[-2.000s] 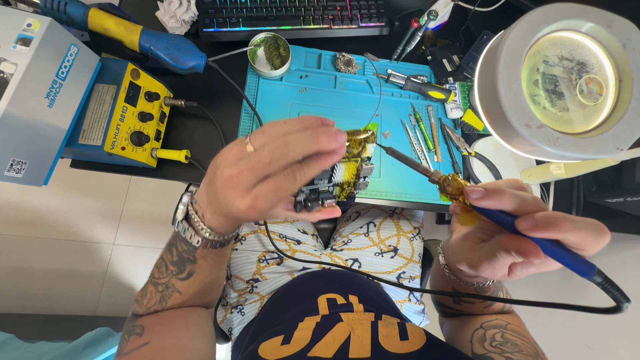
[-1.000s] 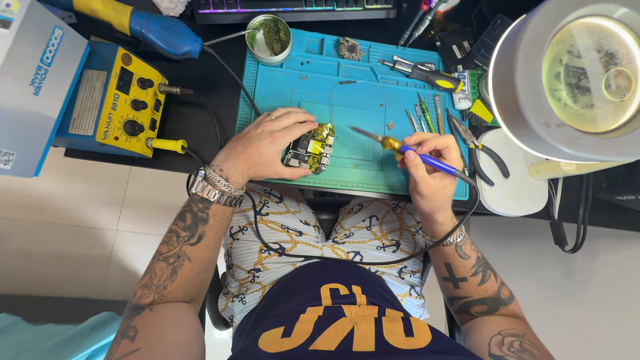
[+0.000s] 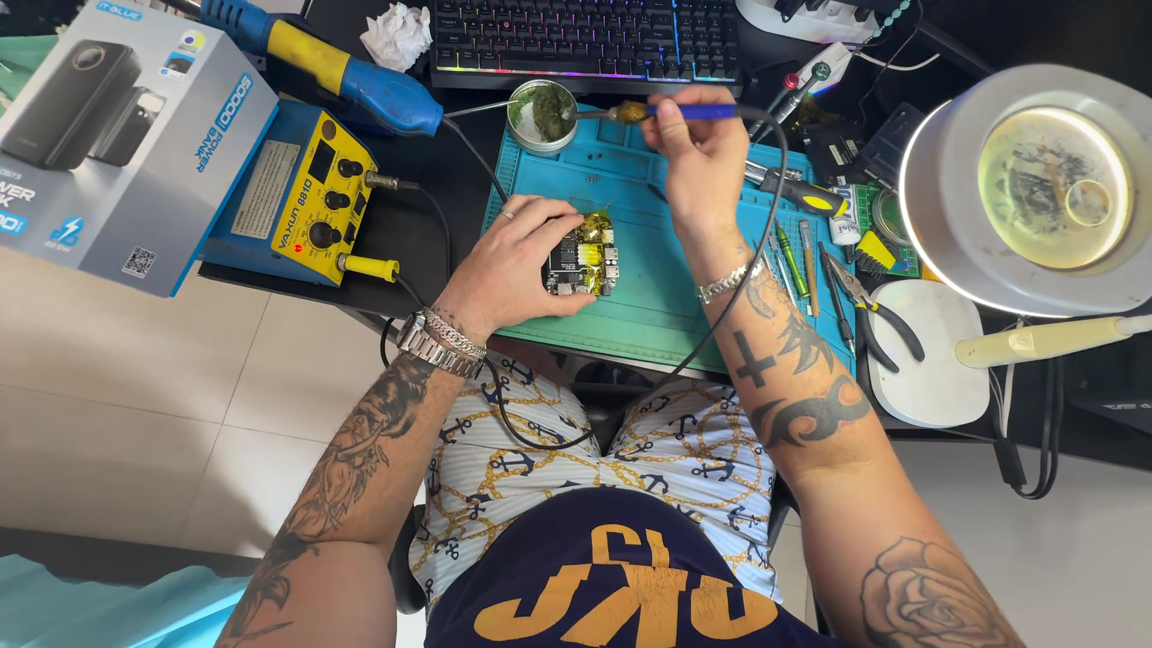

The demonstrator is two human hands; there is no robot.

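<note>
My left hand holds a small circuit board, partly covered in yellow transparent tape, by its edges on the blue silicone work mat. My right hand grips a soldering iron by its blue handle, the iron pointing left. Its tip is at the round metal tin, against the dark greenish mass inside; whether it sinks in cannot be told. The iron's black cable runs down past my right forearm and across my lap.
A yellow and blue soldering station and a power bank box stand at left. Behind the mat lies a lit keyboard. To the right are pliers, a screwdriver, tweezers, a white pad and a lit magnifier lamp.
My right hand has moved the soldering iron forward and left, from over the right of the mat to the tin. The board, raised in my left hand two seconds ago, is down on the mat.
</note>
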